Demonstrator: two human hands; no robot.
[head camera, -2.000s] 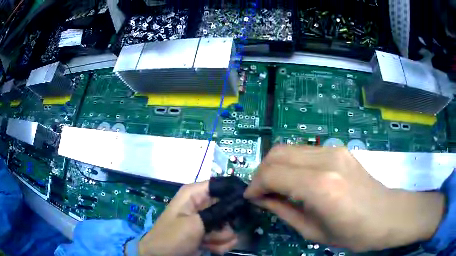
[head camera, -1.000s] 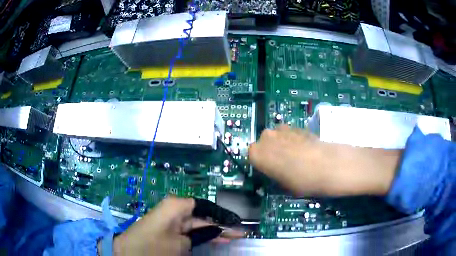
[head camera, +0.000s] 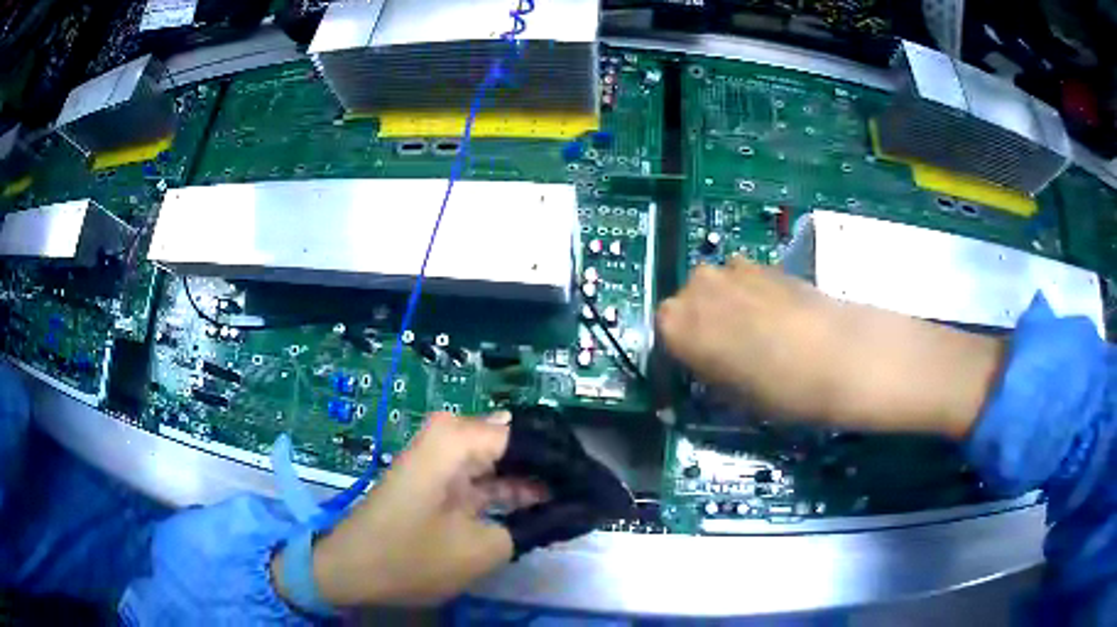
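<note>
Green circuit boards (head camera: 747, 135) lie side by side, with a dark gap between two of them. My left hand (head camera: 459, 508), with black coverings on some fingers, is over the front edge of the boards at that gap. Its fingers are bent; whether it holds something small cannot be told. My right hand (head camera: 747, 337) is over the right board near the gap, fingers curled and turned away, fingertips hidden. A dark wire lead (head camera: 613, 337) runs beside the right end of a long silver heatsink (head camera: 368, 235).
Finned heatsinks (head camera: 459, 61) with yellow base strips stand at the rear. Another long heatsink (head camera: 962, 270) is on the right board. A blue coiled cord (head camera: 429, 263) crosses the view to my left wrist. A metal rail (head camera: 759, 566) runs along the front.
Since two seconds ago my hands have moved apart. Over the last second my left hand has risen slightly and its fingers have bent. The boards now sit higher in view than two seconds ago.
</note>
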